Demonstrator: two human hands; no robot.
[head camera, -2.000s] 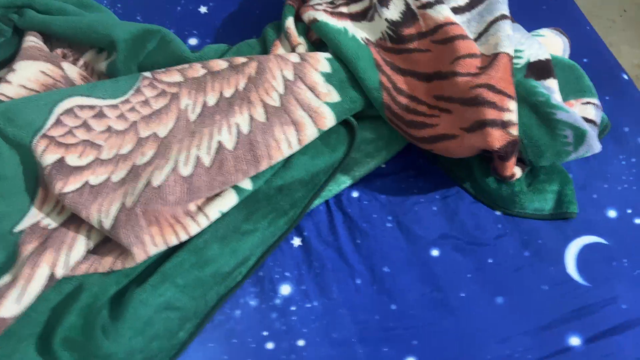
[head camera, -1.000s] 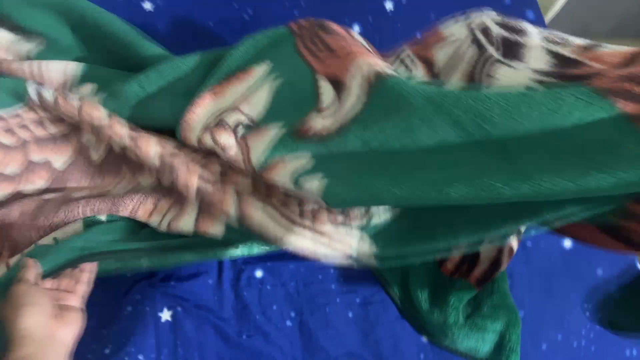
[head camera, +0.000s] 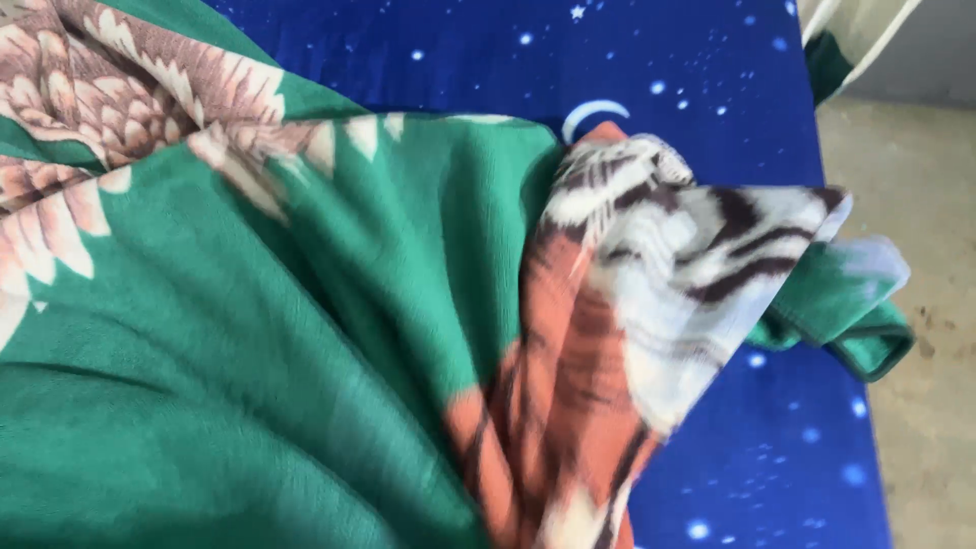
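A green plush blanket (head camera: 366, 244) with feather and tiger-stripe patterns lies rumpled over a dark blue bed sheet (head camera: 473, 69) printed with stars and moons. Its feather print fills the upper left. The orange and white striped part bunches up right of centre, slightly blurred. One green corner (head camera: 869, 335) with a dark edge sticks out past the right edge of the bed. Neither my left hand nor my right hand shows in the view, so what they hold cannot be seen.
Beyond the right edge of the bed is a beige floor (head camera: 938, 427) with small dark marks. At the top right, pale cord-like strips and a piece of dark green cloth (head camera: 827, 65) hang beside the bed, near a grey surface.
The blanket has shifted and bunched differently, with its striped part now right of centre. A hand at the lower left one second ago is out of view.
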